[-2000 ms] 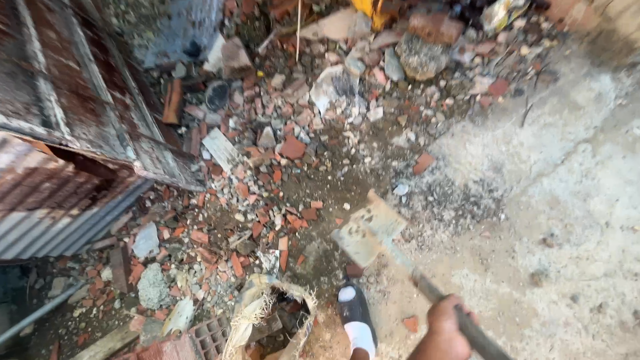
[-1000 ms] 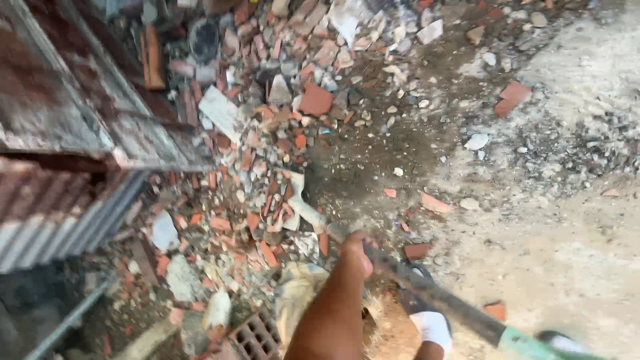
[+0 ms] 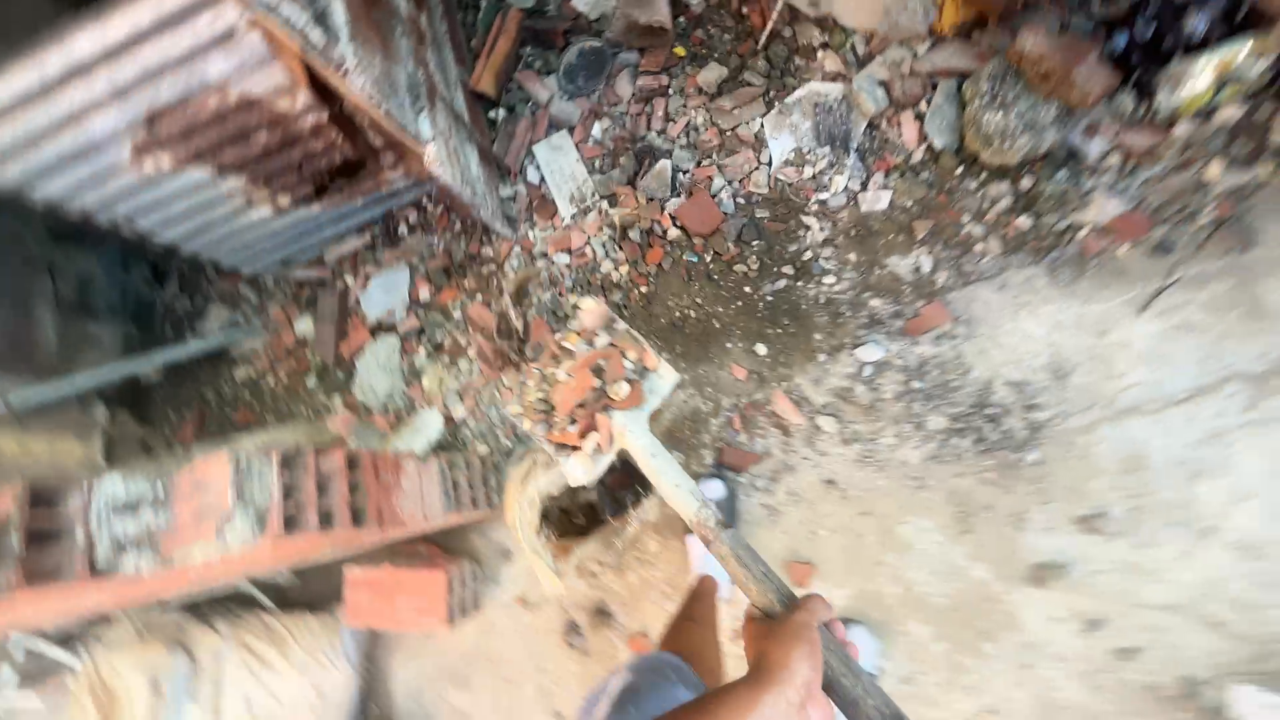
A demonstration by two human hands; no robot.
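Note:
My left hand [image 3: 795, 645] is closed around the wooden shaft [image 3: 755, 570] of a shovel, low in the view. Up and left along the shaft, the shovel's metal blade [image 3: 655, 385] carries a heap of broken brick and small stones [image 3: 590, 385]. The loaded blade hangs just above and beside the open mouth of a woven sack [image 3: 525, 515], whose dark inside shows in part. My right hand is out of view, as is the far end of the shaft.
Brick and stone rubble [image 3: 700, 210] spreads across the top and left. Corrugated metal sheets [image 3: 230, 130] stand at the upper left, above hollow bricks [image 3: 330, 495]. A shoe [image 3: 715, 495] is beside the shaft, and concrete floor [image 3: 1100, 480] lies at right.
The shovel blade, at the rubble one second ago, now carries debris near the sack mouth. Two seconds ago the blade looked bare. The view has shifted.

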